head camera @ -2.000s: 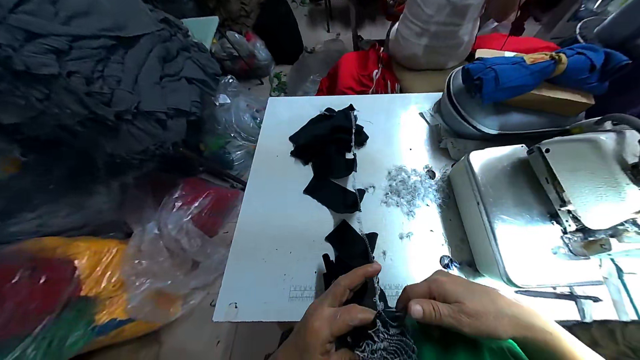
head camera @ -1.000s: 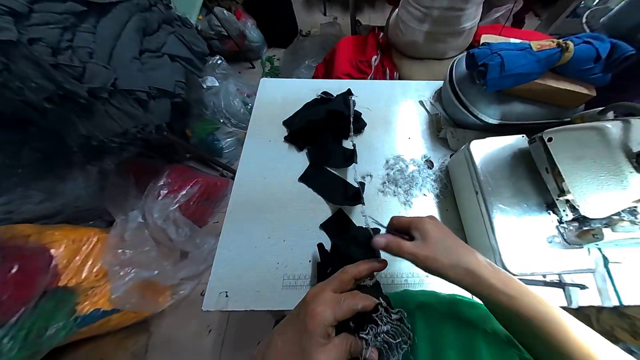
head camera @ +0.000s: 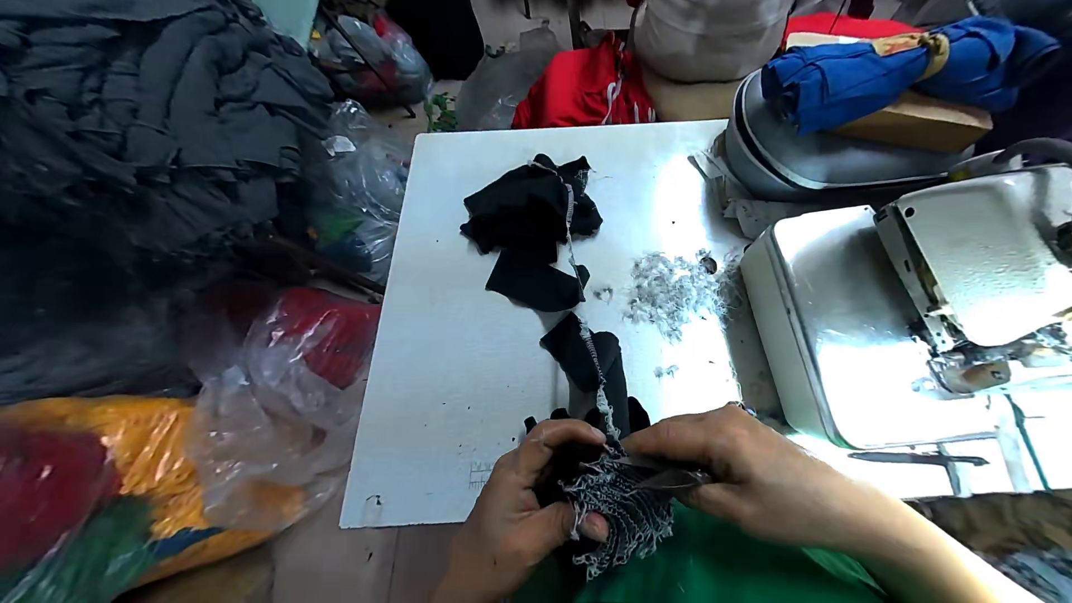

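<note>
Black fabric pieces [head camera: 523, 205], joined by a grey overlocked thread chain [head camera: 593, 352], run down the white tabletop [head camera: 452, 335] toward me. At the near edge my left hand [head camera: 536, 494] grips a bunch of them, its thumb on their frayed grey-and-white thread edges [head camera: 624, 511]. My right hand [head camera: 729, 461] is shut on a small metal tool, perhaps thread snips [head camera: 666, 476], whose tip lies at the chain beside the left fingers. The tool's handle is mostly hidden in the palm.
Grey thread lint [head camera: 678, 289] lies right of the fabric. A white industrial sewing machine [head camera: 837, 318] stands at the right, below a metal tray [head camera: 804, 159] with a blue cloth bundle [head camera: 879, 71]. Dark garments [head camera: 151, 126] and plastic bags [head camera: 276, 410] fill the left.
My right hand has come back from farther up the chain to beside my left hand. The black pieces on the tabletop have shifted and lie closer together.
</note>
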